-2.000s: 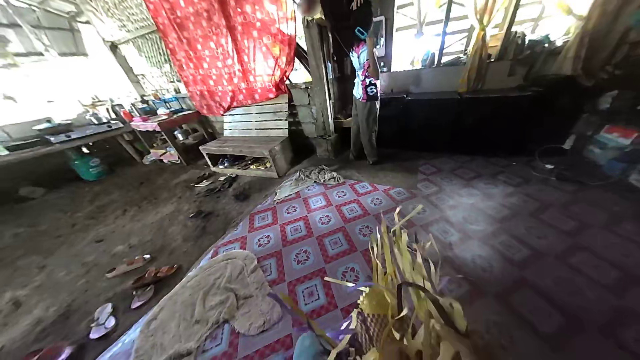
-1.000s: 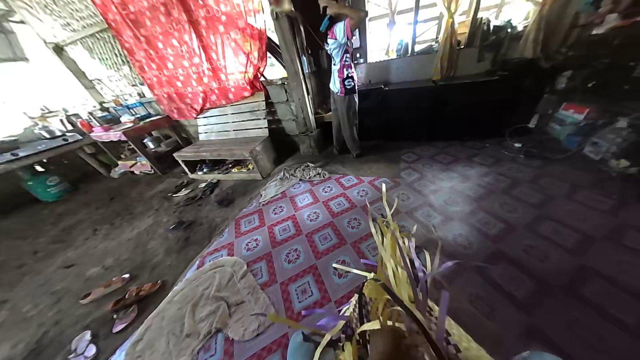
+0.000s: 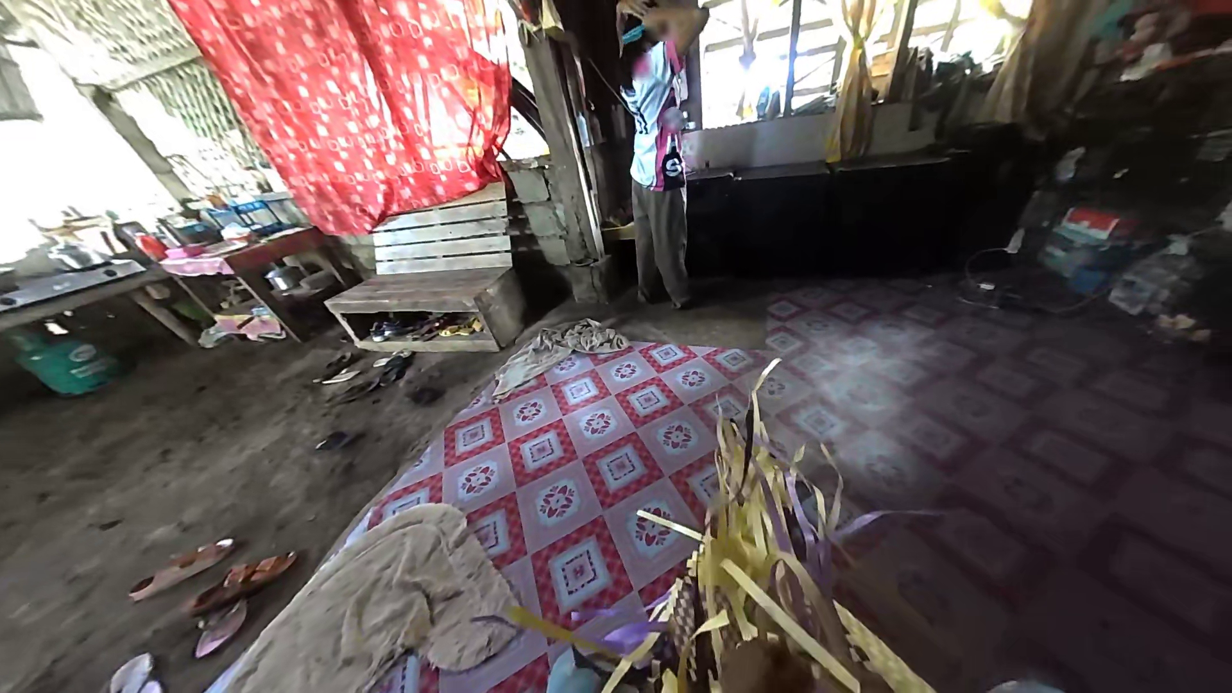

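A bundle of pale yellow and purple flat strips (image 3: 760, 539) stands up at the bottom of the view, right of the middle. Below the loose ends, part of it is woven in a checked pattern (image 3: 685, 616). A brown, blurred patch shows among the strips at the lower edge; it may be part of a hand, but I cannot tell which one. Neither of my hands can be made out clearly, so their hold on the strips is hidden. Beside the bundle, a beige cloth (image 3: 385, 587) lies crumpled on the patterned floor sheet (image 3: 577, 491).
Sandals (image 3: 241, 582) lie on the dirt floor at the left. A wooden bench (image 3: 423, 298) with footwear inside stands below a red curtain (image 3: 356, 106). A person (image 3: 659, 154) stands near a post (image 3: 568, 154). Plastic containers (image 3: 1088, 250) are at the far right, a green gas cylinder (image 3: 67, 364) at the left.
The person by the post has raised their arms to head height. The yellow and purple strips have shifted and now stand more upright. The view has moved somewhat.
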